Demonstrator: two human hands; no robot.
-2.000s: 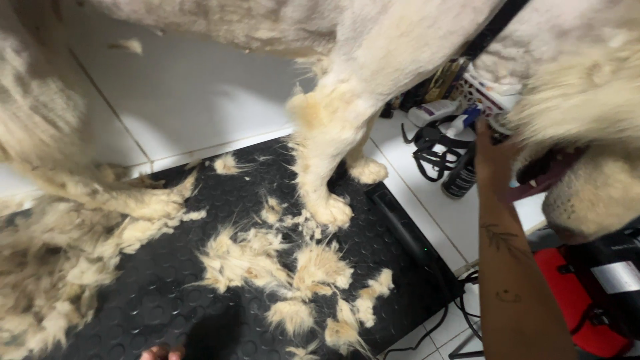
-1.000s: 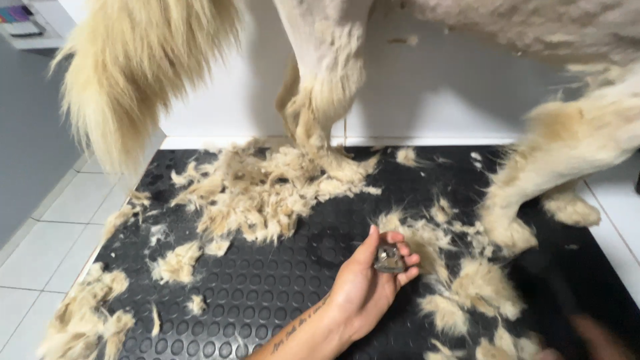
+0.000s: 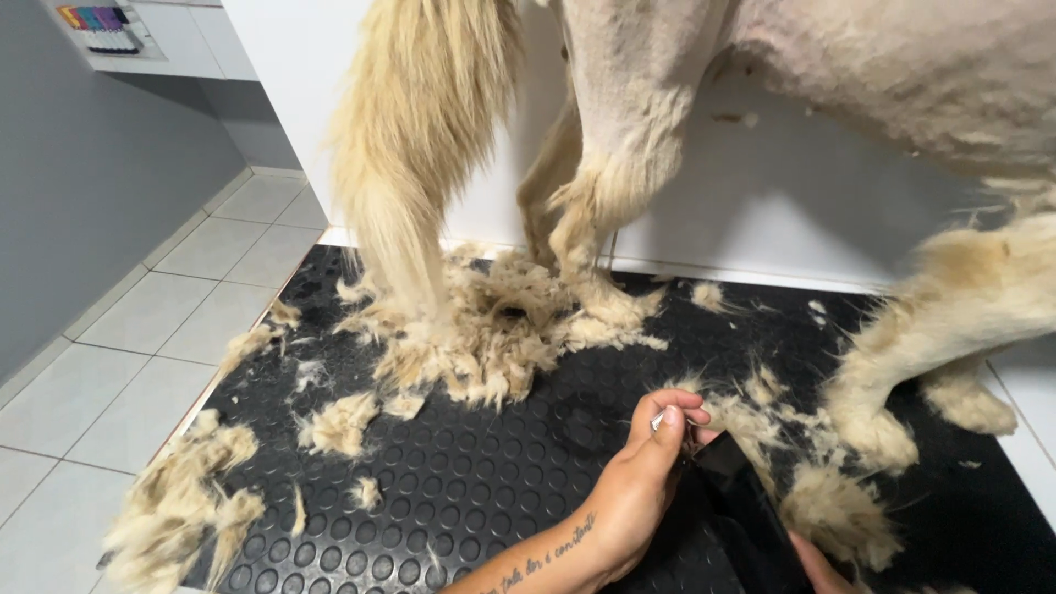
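Note:
My left hand [image 3: 648,462] is closed around a small metal piece [image 3: 657,421], most of it hidden by the fingers. Against that hand stands the end of a black, glossy, boxy object [image 3: 742,511], tilted, with my right hand [image 3: 813,565] at its lower right side, mostly cut off by the frame's bottom edge. Behind the hands stands a light-coloured dog [image 3: 635,107], its body clipped short, its tail [image 3: 429,107] still long-haired and hanging down to the mat. Cut fur [image 3: 495,330] lies heaped around a hind paw.
A black rubber mat with round studs [image 3: 429,495] covers the table, with more fur tufts [image 3: 181,495] along its left edge. White tiles [image 3: 742,206] rise behind the dog. At the left are a tiled floor [image 3: 132,313] and a shelf with coloured items [image 3: 103,29].
The view has swung from the front legs to the hindquarters. The black object has come up against my left hand, which showed the metal piece on its open palm one second ago.

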